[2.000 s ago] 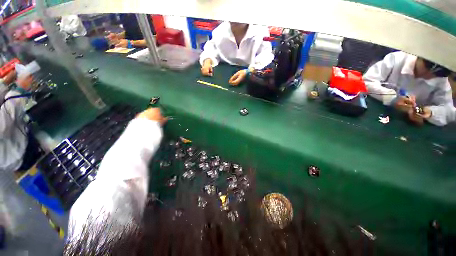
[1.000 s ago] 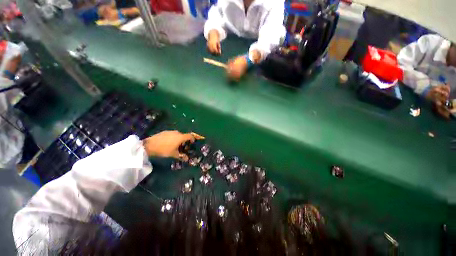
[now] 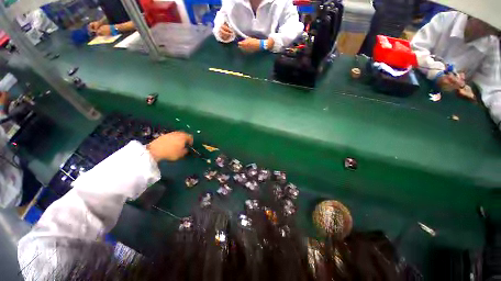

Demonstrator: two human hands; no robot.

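My left hand (image 3: pixel 171 146), at the end of a white sleeve, is over the bench between the tray and the loose parts. Its fingers are closed on a thin stick-like tool (image 3: pixel 199 153), blurred, pointing down right towards the pile. Several small watch housings (image 3: pixel 251 171) with silvery parts lie loose right of my hand. A small yellow-tan piece (image 3: pixel 210 147) lies just beyond the tool. My right hand is not in view. Dark hair hides the bottom of the picture.
A black grid tray (image 3: pixel 82 156) lies left, partly behind my sleeve. A round tan bowl of shavings (image 3: pixel 332 218) stands right of the pile. Single housings lie at the back (image 3: pixel 152 99) and right (image 3: pixel 350 163). People in white coats sit across the bench (image 3: pixel 384 126). A metal post (image 3: pixel 60 71) rises left.
My left hand moved from the tray's far edge towards the loose housings, then drew slightly back from them. The dark thing seen at its fingertips one second ago no longer shows. The view also shifted.
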